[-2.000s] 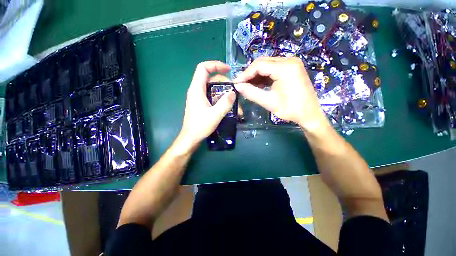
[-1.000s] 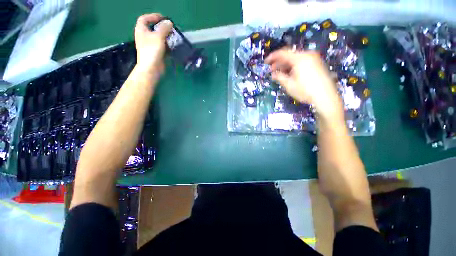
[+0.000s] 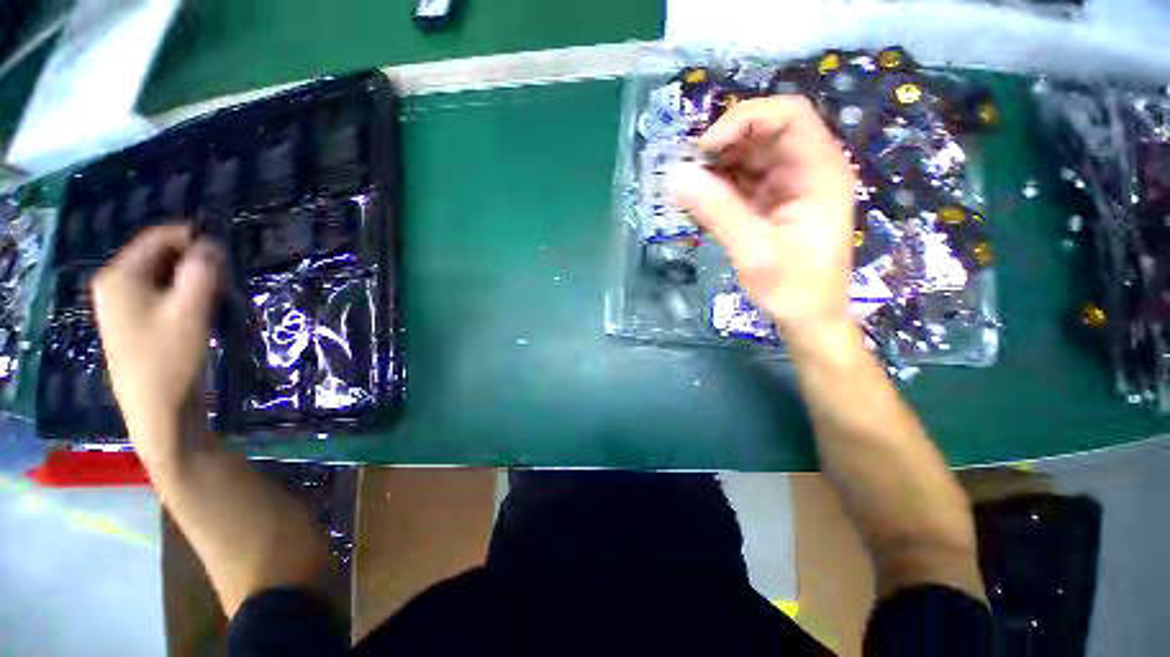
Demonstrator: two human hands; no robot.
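Observation:
My left hand [image 3: 157, 302] is over the left part of the black blister tray [image 3: 308, 413], blurred, fingers curled. A dark shape shows at its fingertips, too blurred to tell if it is held. My right hand [image 3: 783, 212] is above the left side of the heap of wired circuit boards and speakers [image 3: 905, 263] on a clear tray [image 3: 642, 321]. Its thumb and index finger are bent towards a pale circuit board [image 3: 667, 205]; whether they touch or hold anything cannot be told.
A black device [image 3: 432, 12] lies on the green strip beyond the pale rail [image 3: 539, 64], cut by the top edge. A bag of wired boards [image 3: 1136, 244] lies at the far right. White sheets [image 3: 96, 96] lie at upper left. A cardboard box [image 3: 423, 552] stands below the bench edge.
My left hand has left the held device beyond the rail and moved down-left over the blister tray. My right hand stays over the heap of boards, with the fingers shifted slightly.

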